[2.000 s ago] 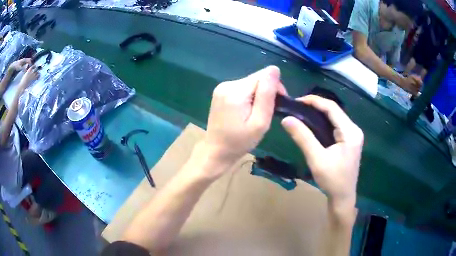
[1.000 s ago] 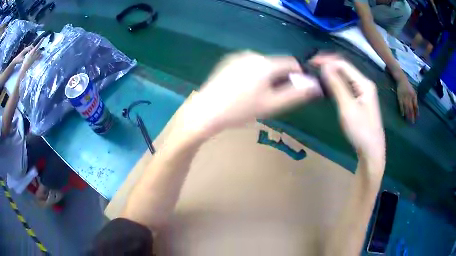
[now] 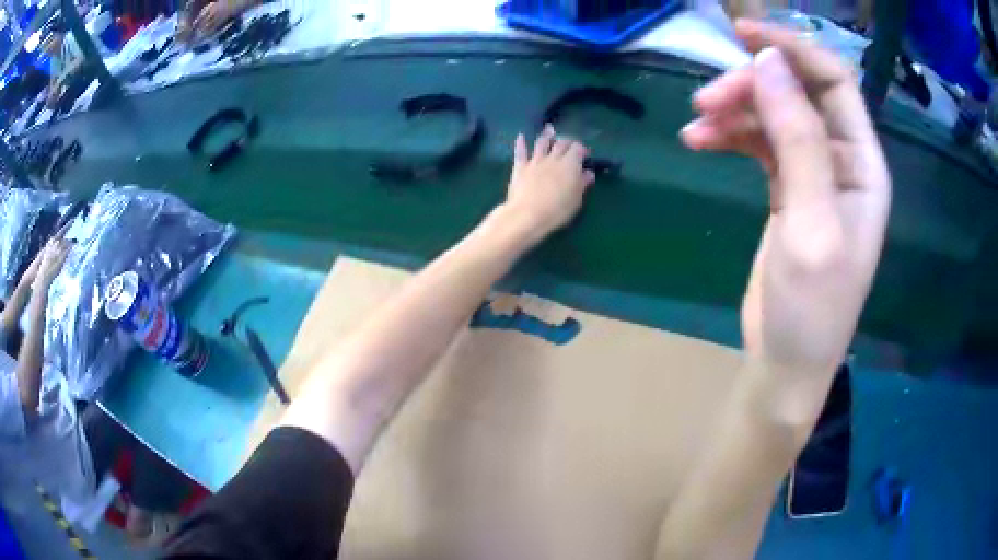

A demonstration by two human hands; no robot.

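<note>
A black C-shaped headband (image 3: 600, 98) lies on the dark green belt ahead. My left hand (image 3: 549, 184) reaches over the belt and covers the near-left side of this headband; its fingers are slightly spread, and whether they grip it is hidden. My right hand (image 3: 815, 164) is raised at the right, fingers bent and apart, with nothing visible in it. The cardboard mat (image 3: 547, 438) lies below my arms, with a ragged cutout near its far edge.
Two more headbands (image 3: 473, 142) (image 3: 224, 137) lie on the belt (image 3: 328, 197). At left are a blue can (image 3: 164, 334), a thin curved bracket (image 3: 243, 312), a black stick (image 3: 265, 366) and a plastic bag (image 3: 142, 235). A phone (image 3: 823, 459) and small blue object (image 3: 891, 492) are at right. A blue tray (image 3: 591, 24) is across the belt.
My hands have separated. The left has moved forward onto the belt headband; the right has risen and no longer visibly holds the dark piece. The view has shifted, showing more headbands.
</note>
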